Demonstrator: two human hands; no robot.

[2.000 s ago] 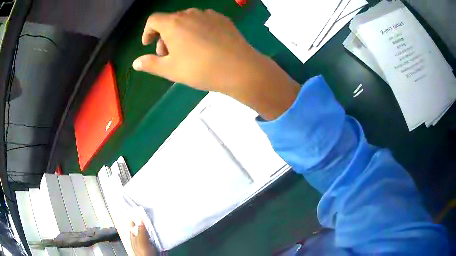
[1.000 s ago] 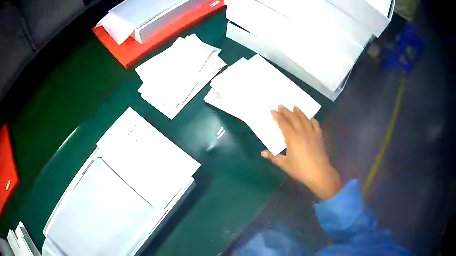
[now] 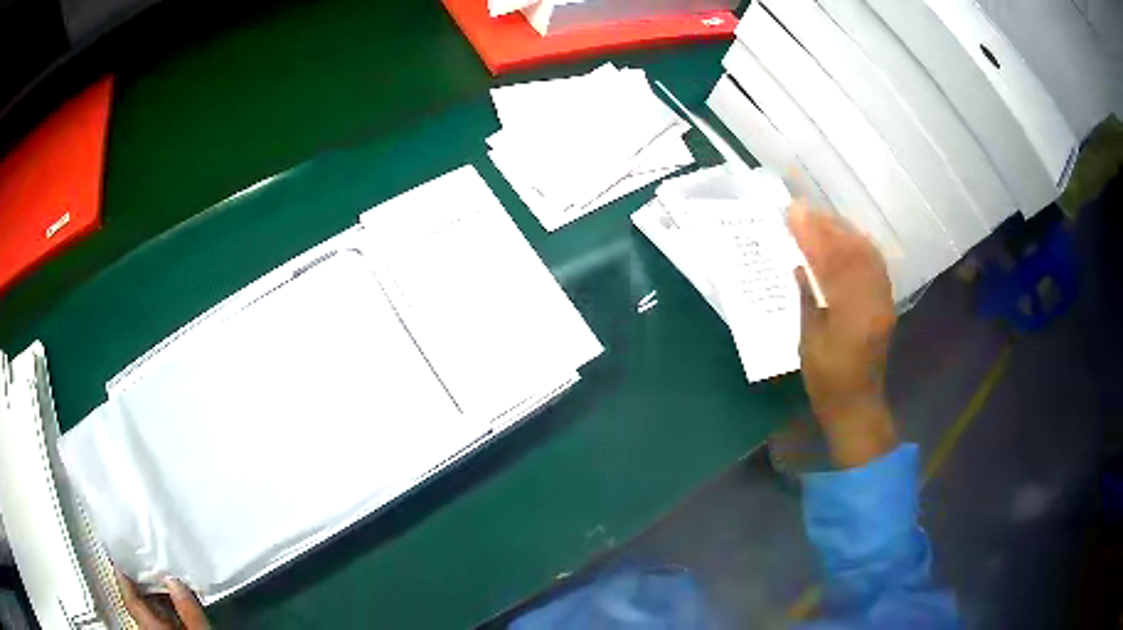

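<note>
A white box [image 3: 560,391] lies on the green mat with a sleeved flat product [image 3: 265,418] on it and a white leaflet [image 3: 480,289] at its upper right end. My left hand [image 3: 163,606] is at the lower left corner of the sleeved product, mostly cut off by the bottom edge; its grip is unclear. My right hand [image 3: 847,308] holds a thin white leaflet [image 3: 807,265], seen nearly edge-on, above the right leaflet pile [image 3: 751,277], whose top sheet shows printed lines. A second leaflet pile [image 3: 585,135] lies to its upper left.
Stacked white boxes [image 3: 862,135] stand at the upper right. Red pads lie at the left [image 3: 56,185] and the top [image 3: 530,43], the top one under a wrapped item. White card pieces [image 3: 31,492] stand at the left edge. Two small white marks [image 3: 648,302] are on the mat.
My right hand has lifted a leaflet off the right pile, showing printed text beneath. The view has shifted, bringing more of the sleeved product and my left hand into the picture.
</note>
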